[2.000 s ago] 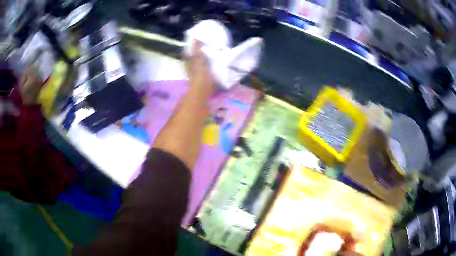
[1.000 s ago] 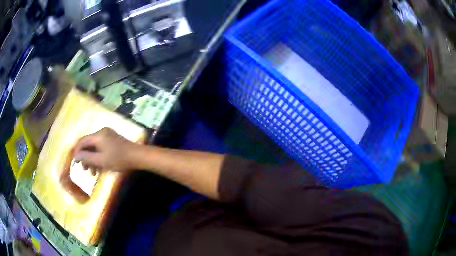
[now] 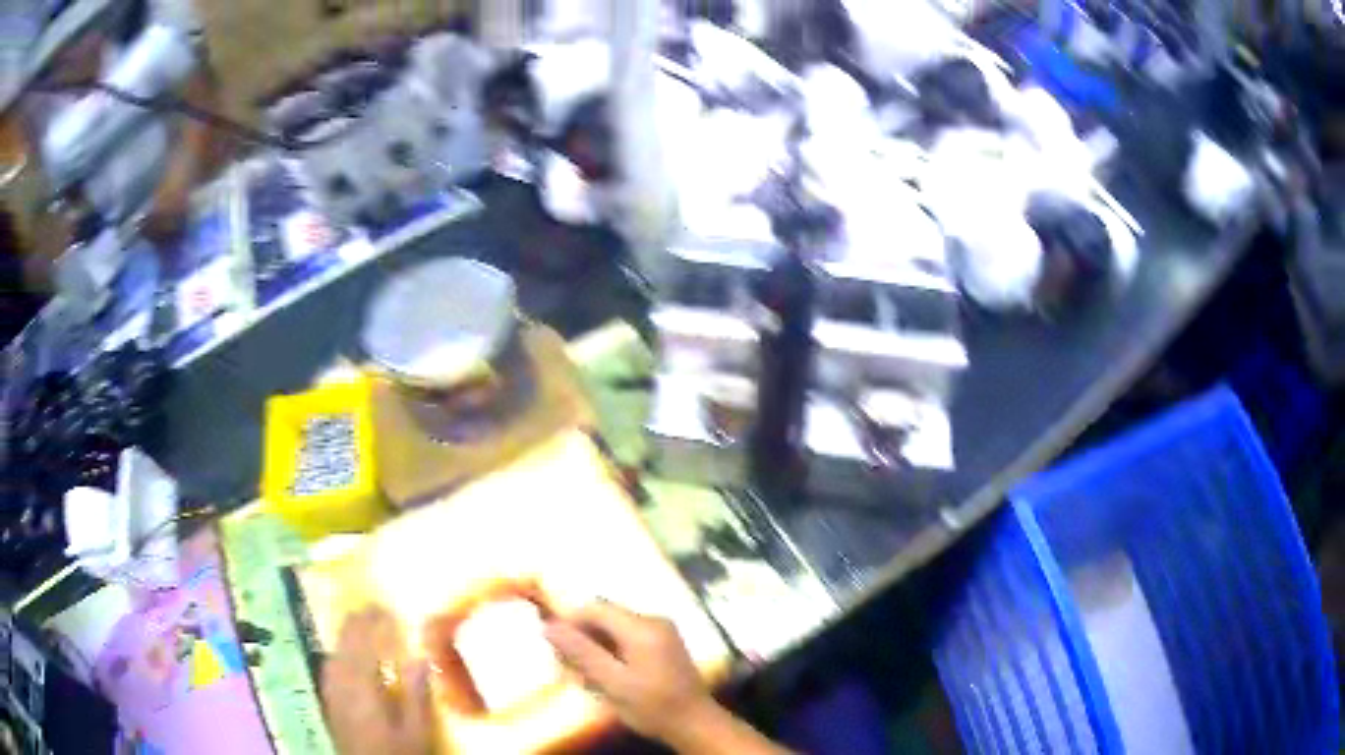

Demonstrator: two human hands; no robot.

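Note:
A thick yellow foam pad lies in front of me, its surface overexposed. A small white glaring piece sits in its central hole; its details are washed out. My right hand is at the hole's right edge, fingertips near the white piece; whether it grips anything is unclear. My left hand is blurred and rests on the pad's left side, at the left of the hole. No tool shows in either hand.
A yellow bin of screws and a round tub stand behind the pad. A white unit lies at left by the pink mat. Grey metal fixtures stand behind right. A blue crate is at right.
The view has swung back from the crate, so the pad is now at lower centre. My left hand has come into view on the pad. My right hand is still at the hole.

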